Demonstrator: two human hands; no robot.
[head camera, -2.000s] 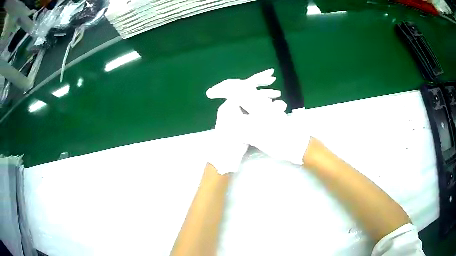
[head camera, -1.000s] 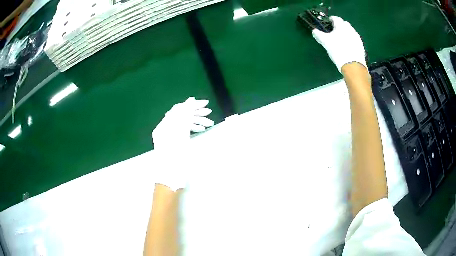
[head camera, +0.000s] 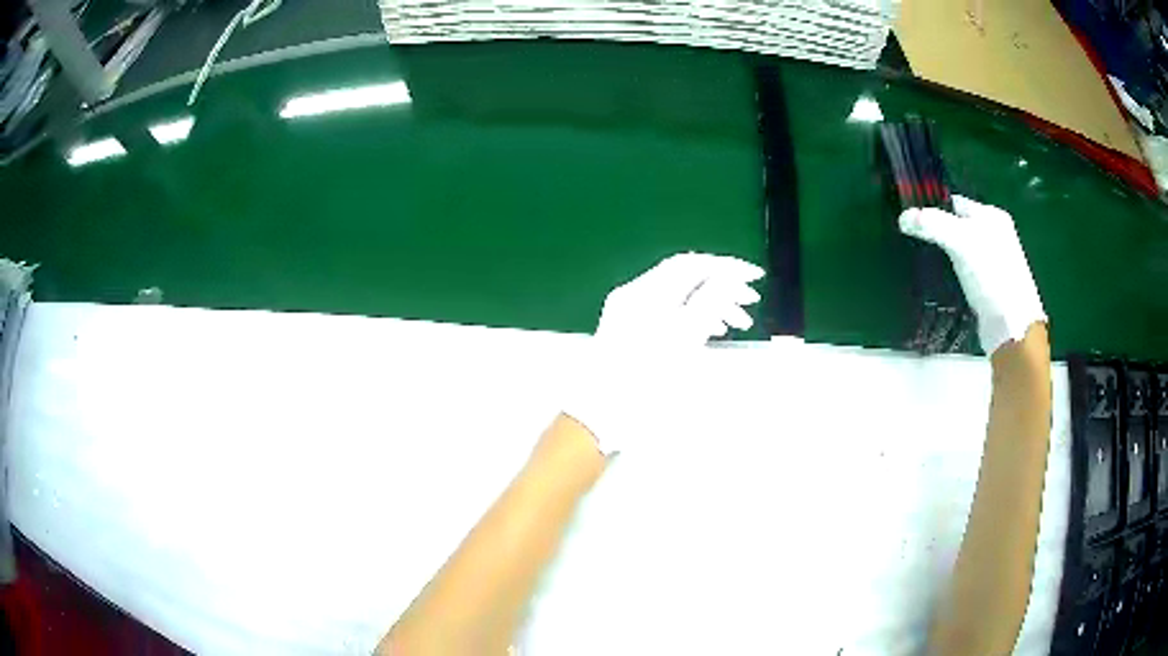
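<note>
My right hand (head camera: 993, 263), in a white glove, is at the right over the green table (head camera: 512, 192). It grips a dark bunch of phone middle frames (head camera: 917, 167), whose far ends point away from me; the bunch is blurred and shows red marks near the fingers. More dark frame parts show below it, beside the wrist. My left hand (head camera: 685, 301), also white-gloved and overexposed, is at the centre over the near table edge, with fingers curled to the right. No object shows in it.
White foam sheet (head camera: 320, 449) covers the near side. A black blister tray (head camera: 1112, 513) is at the right edge. Stacked white foam trays (head camera: 640, 26) lie at the far side, with a tan cardboard sheet (head camera: 1012, 64) beside them. A black strip (head camera: 781, 205) crosses the table.
The view has turned. My hands were together, then the right one reached out to a dark bundle at the far right. It now holds the bunch nearer the foam edge.
</note>
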